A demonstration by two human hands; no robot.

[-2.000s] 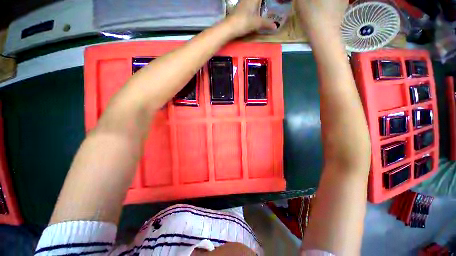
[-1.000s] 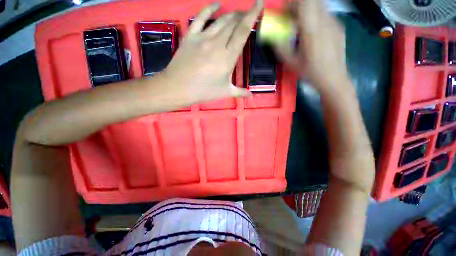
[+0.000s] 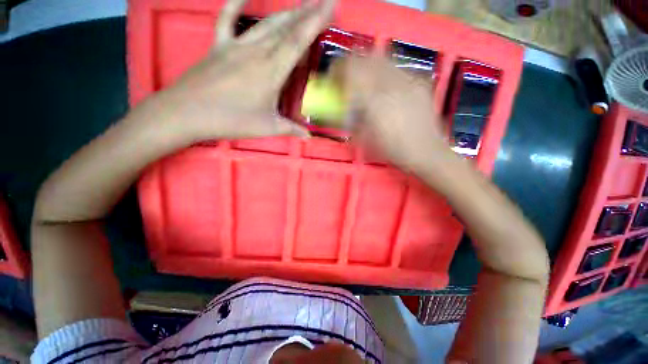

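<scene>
A red-orange foam tray (image 3: 323, 266) lies in front of me with two rows of pockets. Its far row holds black phones with red frames; one phone (image 3: 474, 110) is in the right end pocket. The near-row pockets are empty. My right hand (image 3: 391, 106), blurred, holds a yellow pad (image 3: 323, 99) down on a phone near the middle of the far row. My left hand (image 3: 245, 82) is spread over the phone pockets left of the pad, thumb beside that phone; it partly hides a phone beneath it. Whether it touches a phone is unclear.
A neighbouring red-orange tray with phones (image 3: 604, 188) lies at the right. A white fan (image 3: 632, 78) stands at the far right, with a dark tool with an orange tip (image 3: 592, 85) beside it. Another tray edge (image 3: 11, 245) shows at far left.
My right hand has moved with the yellow pad from the right-end phone to one nearer the middle. My left hand has shifted left along the row. The tray appears farther right and tilted.
</scene>
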